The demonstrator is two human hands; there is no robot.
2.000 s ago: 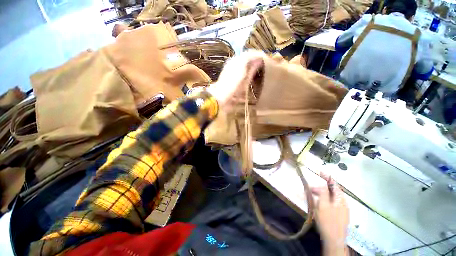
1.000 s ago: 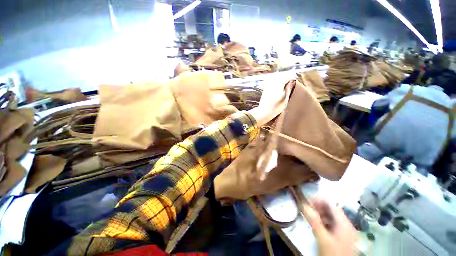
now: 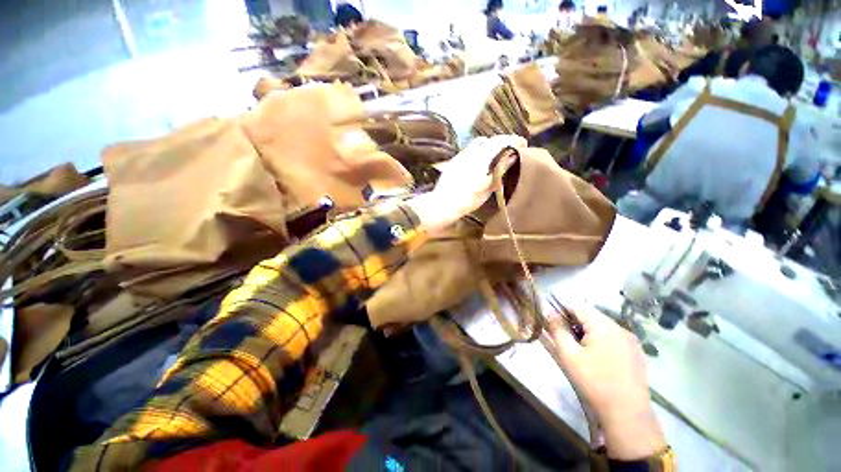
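My left hand (image 3: 472, 187) is shut on the top edge of a brown tote bag body (image 3: 551, 214) and holds it up over the white sewing table. A narrow brown strap (image 3: 505, 332) hangs from the bag in loops, partly past the table edge. My right hand (image 3: 599, 355) is at the right of the strap, with dark pointed thread snips (image 3: 567, 316) held between its fingers. The snips' tips are close to the hanging strap; whether they touch it cannot be told.
A white sewing machine (image 3: 738, 286) stands at right. A heap of brown bags (image 3: 189, 198) lies at left. A cardboard box (image 3: 323, 383) is below the table edge. A person in light clothing (image 3: 717, 147) sits at upper right. Bag stacks (image 3: 590, 69) lie further back.
My left hand has moved the bag about while holding it. My right hand has come up beside the hanging strap, and the snips now show clearly. The view has tilted up and back down.
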